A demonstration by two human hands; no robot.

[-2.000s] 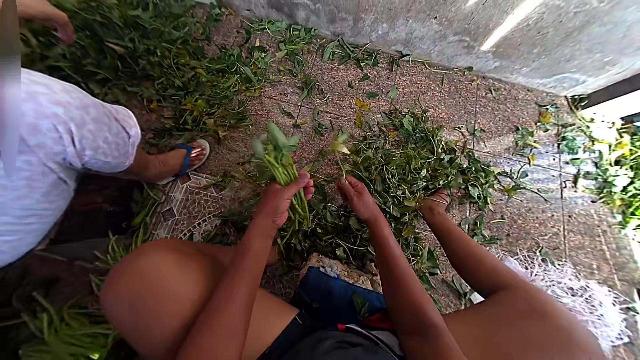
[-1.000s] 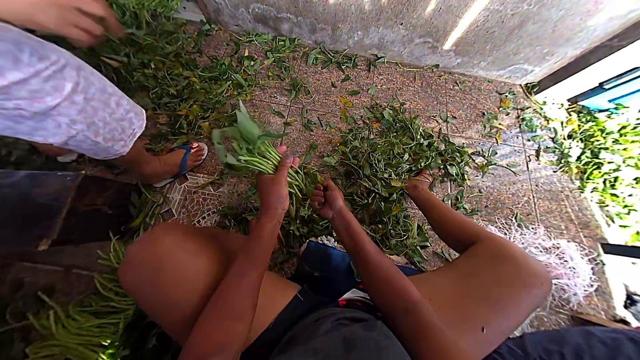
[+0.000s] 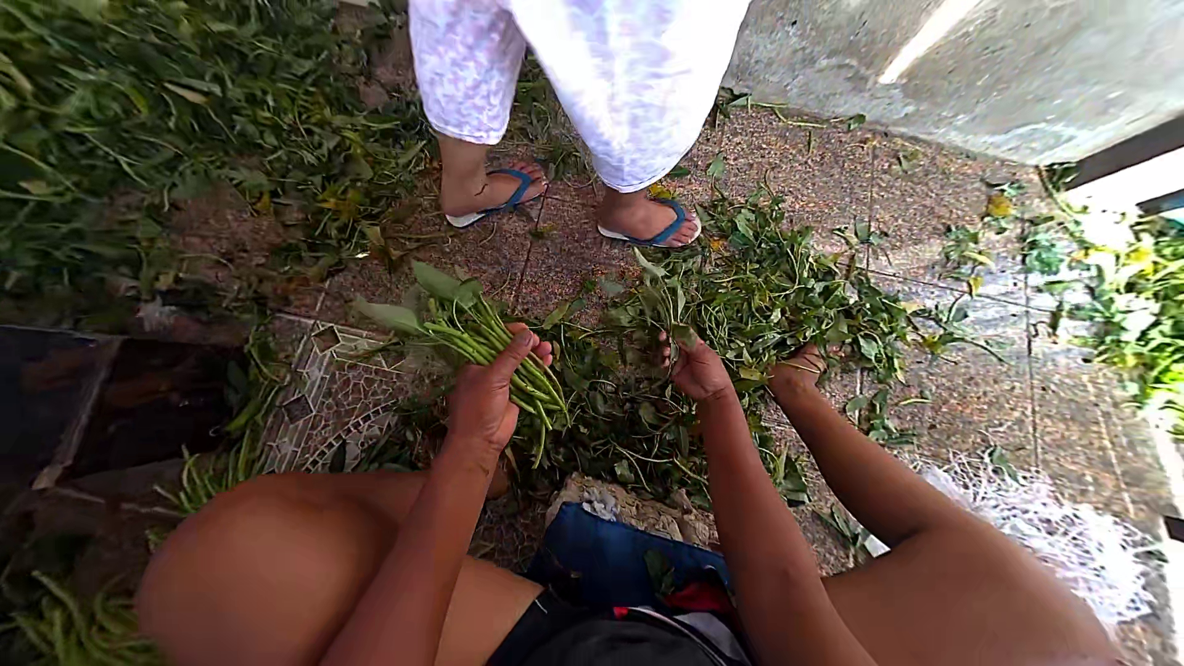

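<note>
My left hand (image 3: 490, 393) is closed around a bunch of green leafy stems (image 3: 486, 347), its leaves pointing up and left and the cut-looking ends down and right. To the right of it, my right hand (image 3: 696, 368) has its fingers on a small leafy sprig (image 3: 661, 296), over a pile of loose greens (image 3: 777, 296) on the floor. The two hands are apart. Part of the fingers of my right hand is hidden by leaves.
Another person in white trousers (image 3: 610, 83) and blue-strapped flip-flops (image 3: 659, 231) stands just ahead. A large heap of greens (image 3: 185, 120) lies at the upper left, more stems (image 3: 74, 620) at the lower left. White stringy material (image 3: 1054, 536) lies at the right, below a concrete wall (image 3: 999, 83).
The other person has moved from the left to in front of me. My right hand, near the bunch one second ago, is now farther right with a leafy sprig.
</note>
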